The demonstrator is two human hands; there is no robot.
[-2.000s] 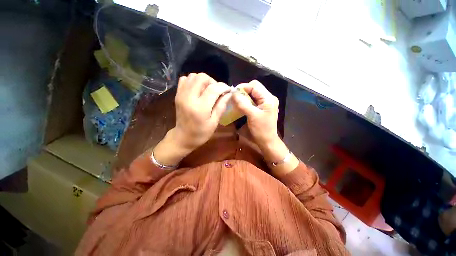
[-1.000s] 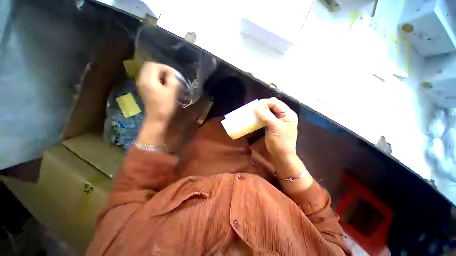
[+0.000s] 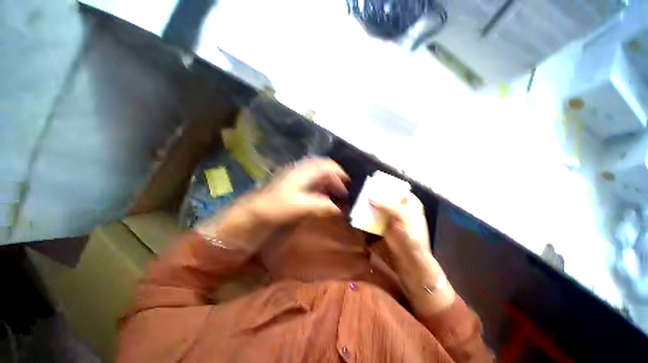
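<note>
My right hand (image 3: 405,223) holds a small stack of flat white cards or labels (image 3: 376,195), with a yellow edge at its lower side, over my lap near the table edge. The thumb lies on top of it. My left hand (image 3: 302,190) is blurred, just left of the cards, with thumb and fingers apart. I see nothing in it. It does not touch the cards.
The white tabletop (image 3: 341,78) runs diagonally above my hands. A black cable bundle (image 3: 391,15) lies at the top, white boxes (image 3: 604,106) at the right. Below left are a brown carton (image 3: 106,269) and a bag with yellow scraps (image 3: 219,181). A red stool (image 3: 529,340) is below right.
My left hand has moved from the waste bag back beside the cards. My right hand still holds the white piece, now tilted differently. The view has shifted, and the cable bundle now shows.
</note>
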